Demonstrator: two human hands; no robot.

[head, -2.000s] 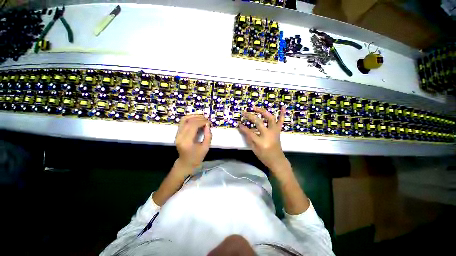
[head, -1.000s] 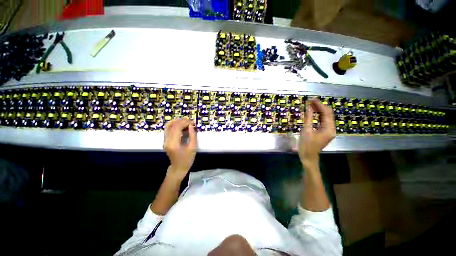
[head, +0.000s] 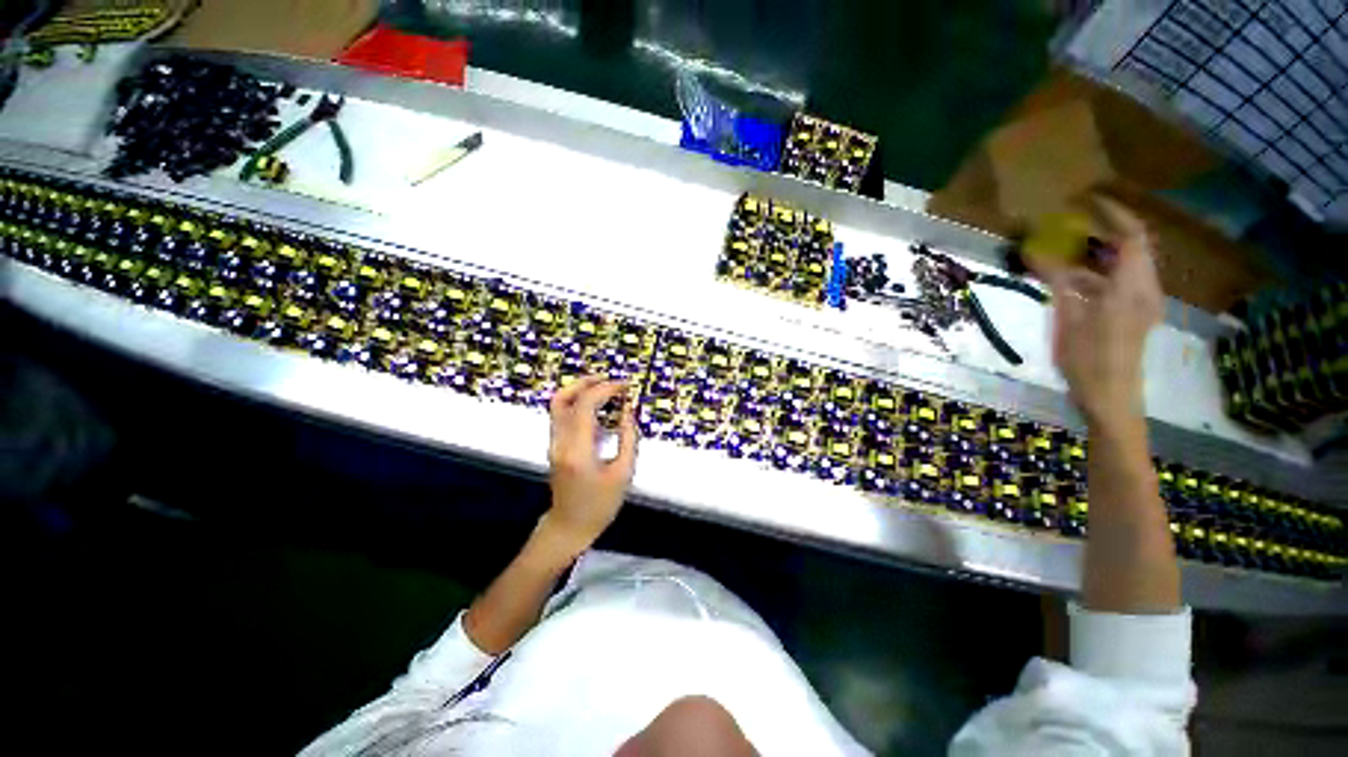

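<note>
A long double row of populated board panels [head: 488, 328] runs across the bench, with yellow, black and silver parts. My left hand [head: 593, 451] is at the front edge of the row near a panel joint, thumb and fingertips curled close together; whether something small is between them cannot be told. My right hand [head: 1106, 303] is raised over the right end of the back work surface, blurred, and holds the yellow item [head: 1059, 237] at its fingertips.
Behind the row lie a spare panel [head: 776, 249], blue parts [head: 837, 277], metal-leaded parts [head: 934, 289], and green-handled cutters [head: 994, 326]. At left are a black heap [head: 189, 119], other cutters [head: 343, 148] and a knife [head: 448, 157]. Stacked panels [head: 1286, 352] stand far right.
My right hand has moved from the board row back and right and has picked up the yellow item. My left hand stays near the panel joint. The view has turned and tilted.
</note>
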